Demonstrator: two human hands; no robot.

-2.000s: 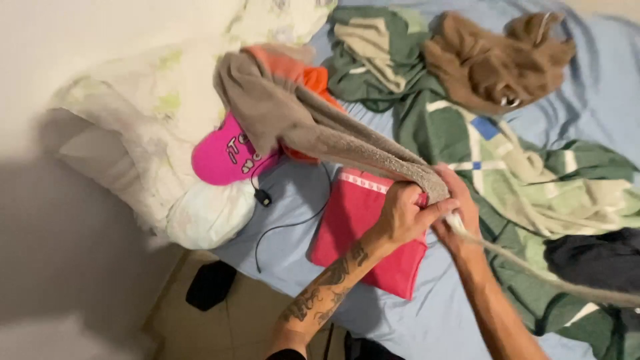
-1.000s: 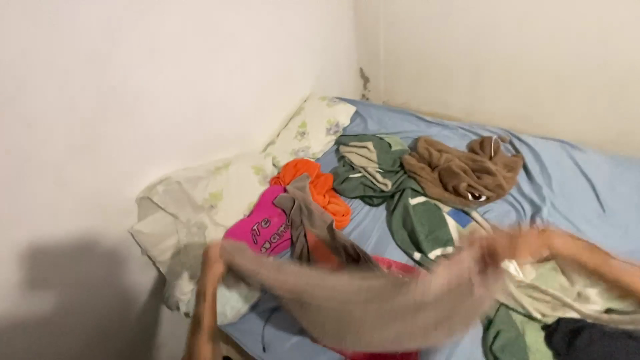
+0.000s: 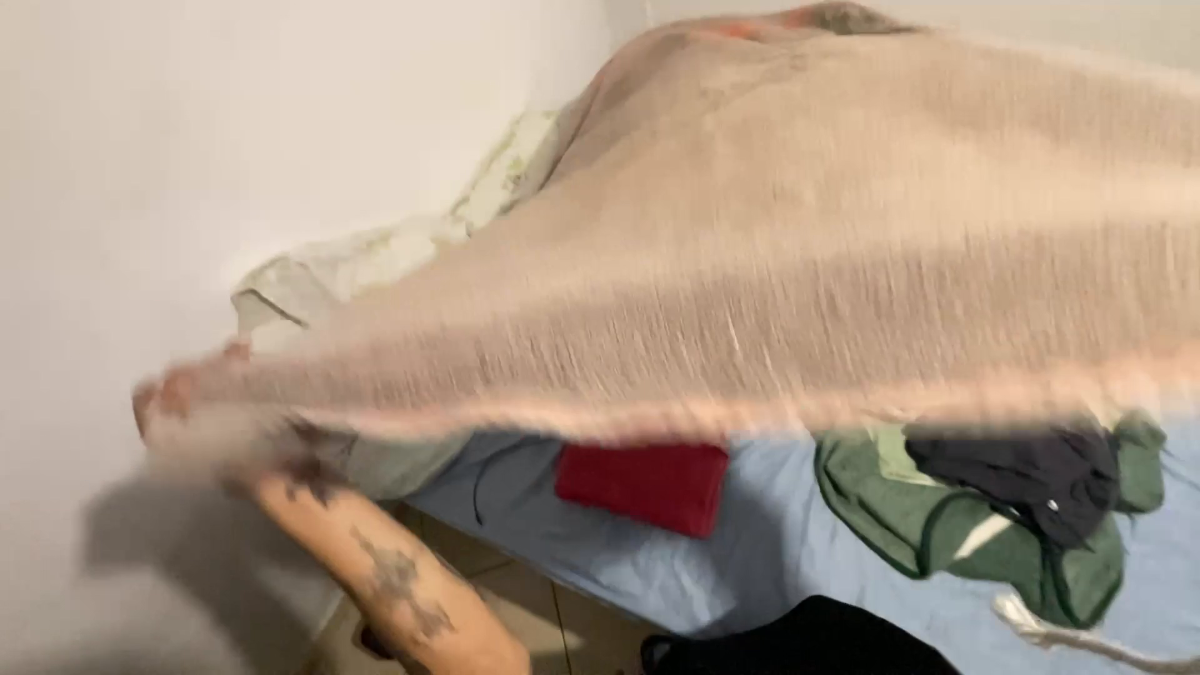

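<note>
A large beige cloth [image 3: 750,281] with an orange patch at its far end is spread in the air over the bed, blurred by motion. My left hand [image 3: 178,403], at the far left by the wall, grips one corner of it; the hand is blurred too. The cloth's right side runs out of the frame, and my right hand is not in view. Under the near edge, a folded red cloth [image 3: 647,487] lies on the blue bedsheet [image 3: 778,553]. The cloth hides most of the bed.
A green patterned fabric [image 3: 956,534] with a dark garment [image 3: 1031,473] on it lies at the right. Pale floral bedding [image 3: 375,253] is against the white wall [image 3: 234,141]. A whitish cord [image 3: 1069,637] is at the lower right. Tiled floor [image 3: 506,600] shows beside the bed.
The beige cloth was bunched in both hands, then hung low between them; now it is spread wide and raised. My right hand has left the view.
</note>
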